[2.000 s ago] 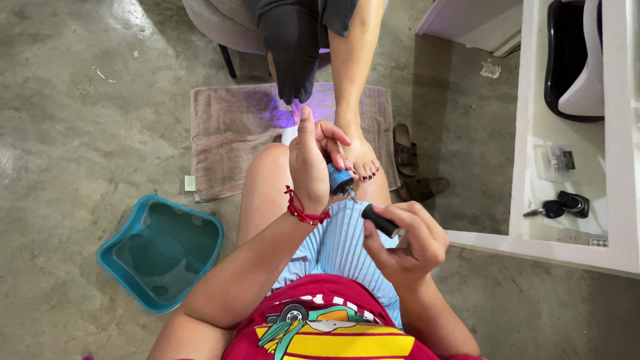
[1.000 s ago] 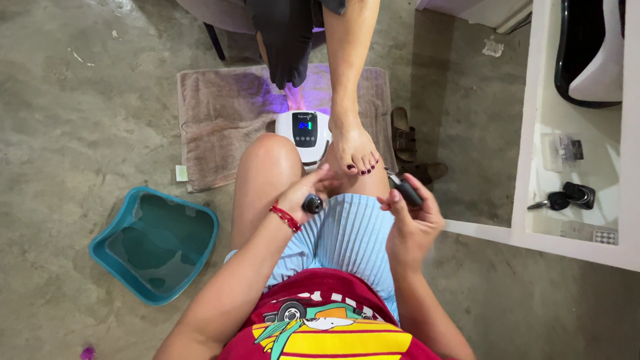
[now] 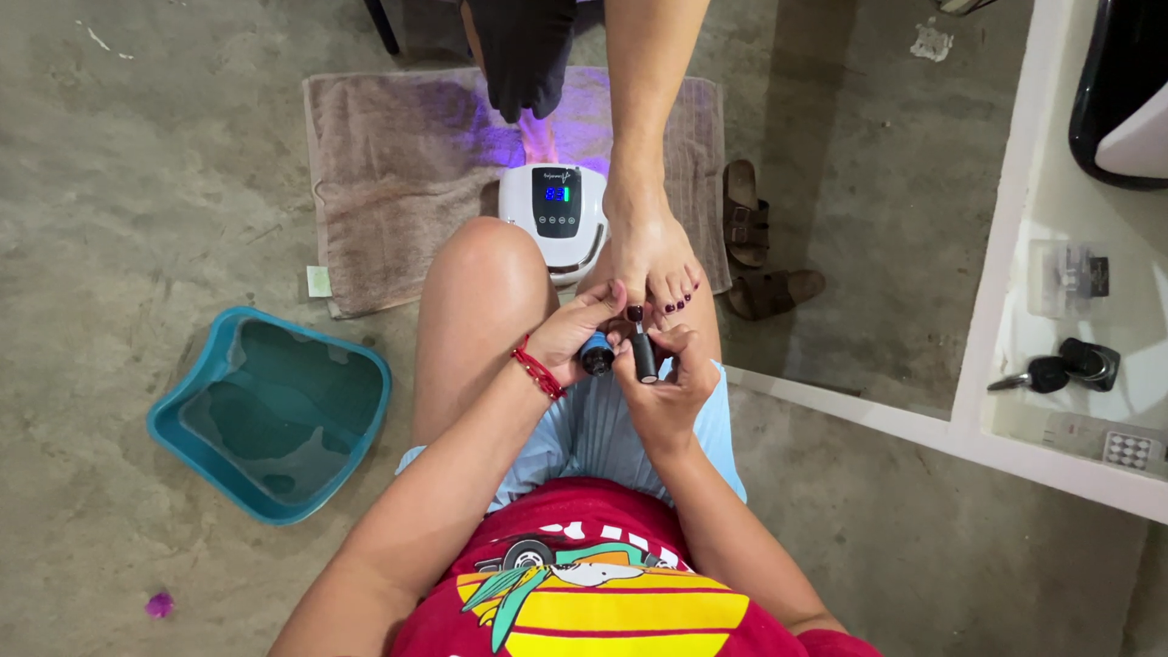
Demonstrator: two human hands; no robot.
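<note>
My left hand (image 3: pixel 577 330) is closed around a small nail polish bottle (image 3: pixel 597 354) with a blue band, its thumb touching the big toe of another person's bare foot (image 3: pixel 650 237). Between the fingers of my right hand (image 3: pixel 672 379) is the black cap of a nail polish brush (image 3: pixel 645 358), its tip at the dark-painted big toenail (image 3: pixel 635 312). The smaller toenails are dark too. The foot rests on my thigh. The person's other foot (image 3: pixel 538 137) reaches into a white nail lamp (image 3: pixel 553 214) with a lit display and purple glow.
A brown towel (image 3: pixel 392 182) lies under the lamp. At the left stands a teal basin (image 3: pixel 169 411) with water. Brown sandals (image 3: pixel 746 219) lie right of the towel. A white shelf unit (image 3: pixel 976 365) at the right holds keys (image 3: pixel 1045 374) and a small clear box (image 3: pixel 1063 278).
My right hand has brought the brush to the big toe. My left hand, away from the toes one second ago, now touches the big toe. The lamp, hidden mostly at first, shows fully.
</note>
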